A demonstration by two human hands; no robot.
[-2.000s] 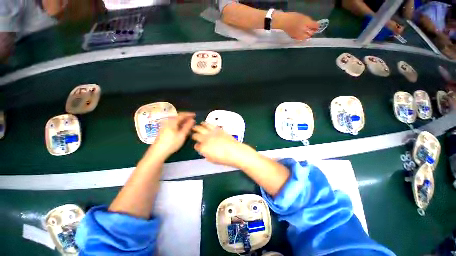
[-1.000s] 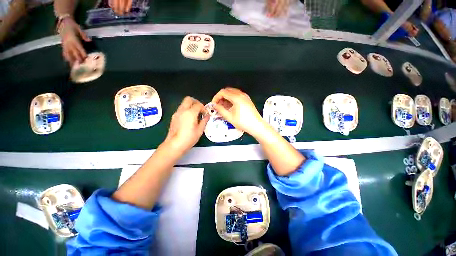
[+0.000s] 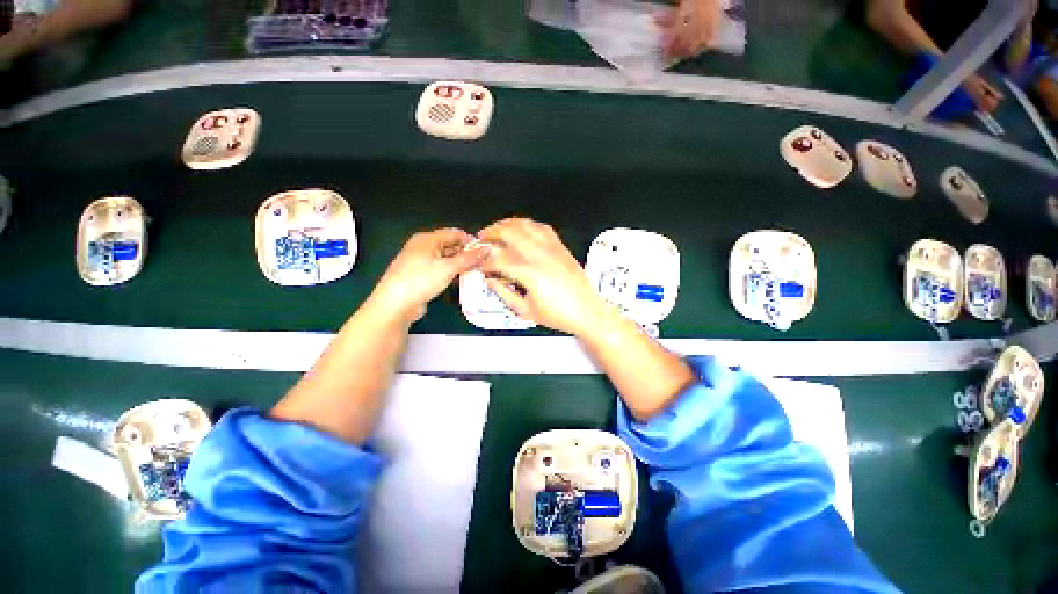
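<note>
A cream housing half [image 3: 490, 306] lies on the dark green belt, mostly covered by my hands. My left hand [image 3: 427, 269] is at its upper left edge, fingertips pinched together. My right hand [image 3: 536, 273] reaches over its top from the right, fingertips meeting the left ones. A small pale part [image 3: 476, 246] shows between the fingertips; what it is cannot be told. The inside of this housing is mostly hidden. An open housing with circuit board and blue cell [image 3: 575, 495] lies on the bench between my forearms.
More open housings lie on the belt, left [image 3: 306, 238] and right [image 3: 772, 279]. Covers [image 3: 455, 110] lie along its far side. A pale rail [image 3: 232, 345] edges the belt. Stacked housings [image 3: 994, 470] are at right. White paper [image 3: 429, 487] lies under my left forearm. Another person's hand [image 3: 689, 26] is opposite.
My left hand has moved from the housing to its left over to this one, where both hands meet. Another person's hand has left the cover at the far left.
</note>
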